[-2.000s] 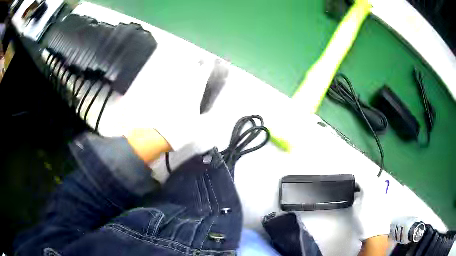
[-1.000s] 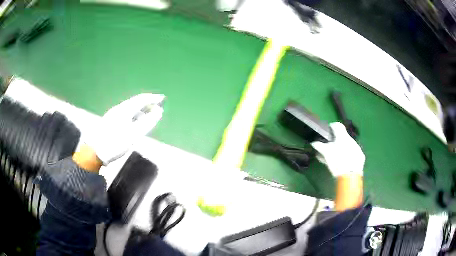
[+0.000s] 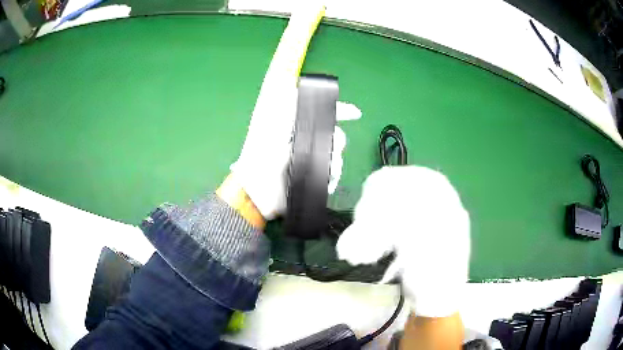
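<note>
A black power adapter (image 3: pixel 312 154) stands upright over the green belt, its long narrow side towards me. My left hand (image 3: pixel 273 164), in a white glove, holds it from the left and behind, with fingertips showing at its right side. My right hand (image 3: pixel 417 232), also white-gloved, is just right of the adapter's lower end, fingers bent around the black cord (image 3: pixel 355 272); the exact grip is partly hidden. A cord loop (image 3: pixel 392 145) lies on the belt beyond my right hand.
Adapters stand in rows on the near ledge at left (image 3: pixel 26 253) and right (image 3: pixel 553 321). Another adapter (image 3: pixel 113 284) is beside my left sleeve, one (image 3: pixel 321 340) at bottom centre. An adapter (image 3: pixel 585 221) with cord lies on the belt at right. Dark V-shaped nippers (image 3: pixel 548 44) lie on the far ledge.
My left hand has moved right and now holds an adapter upright. My right hand has moved left and nearer, from the adapter on the belt to the cord. The view has shifted.
</note>
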